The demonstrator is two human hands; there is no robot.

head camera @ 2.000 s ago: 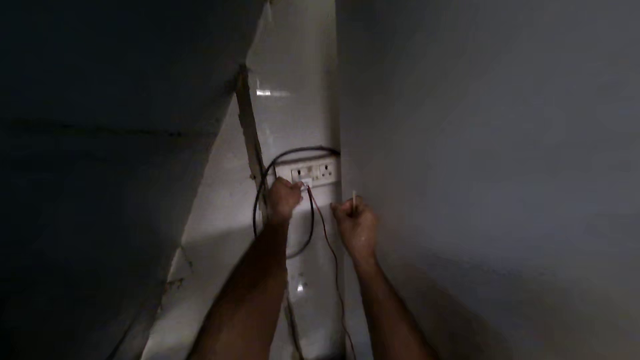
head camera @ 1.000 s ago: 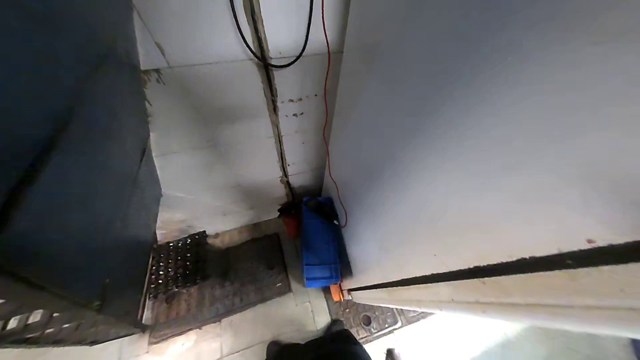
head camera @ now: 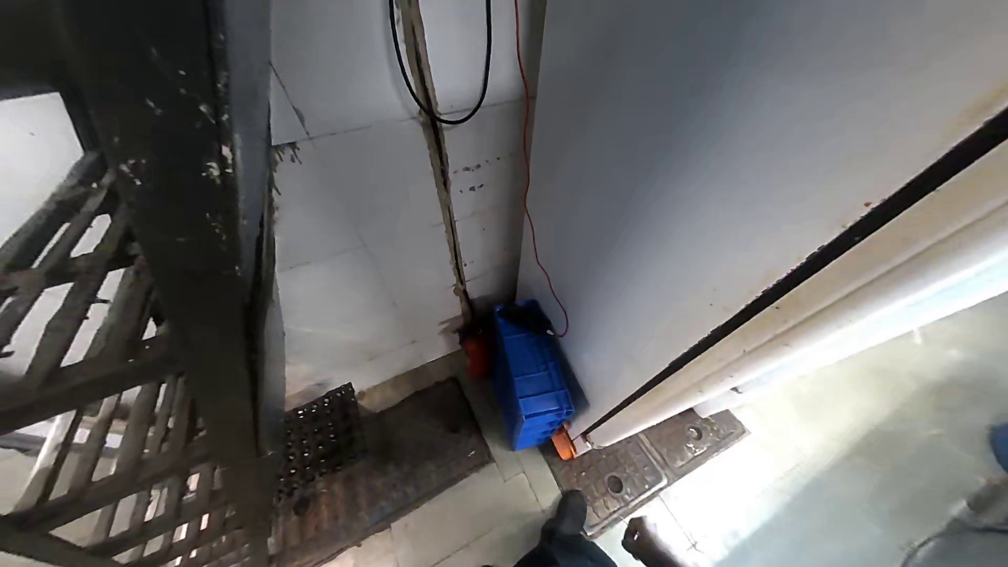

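At the bottom edge, just right of a dark shoe, part of my right hand (head camera: 646, 540) shows, small and dim; its fingers look curled, but whether it holds anything cannot be made out. My left hand is out of view. A thin red wire (head camera: 527, 169) hangs down the corner and ends near a blue plastic crate (head camera: 537, 378) standing on end on the floor. A black cable (head camera: 453, 121) loops down the tiled wall at the top. The wall sockets are outside the frame.
A large pale panel (head camera: 677, 157) fills the right side. A dark metal frame with slats (head camera: 181, 236) stands at left. On the floor lie a perforated black mat (head camera: 319, 437), a brown board (head camera: 425, 433) and metal covers (head camera: 610, 472). A red object (head camera: 476, 358) sits beside the crate.
Two seconds ago both my hands were up by the wall sockets, the left one touching them; both have left there. The view has swung down to the floor and the crate.
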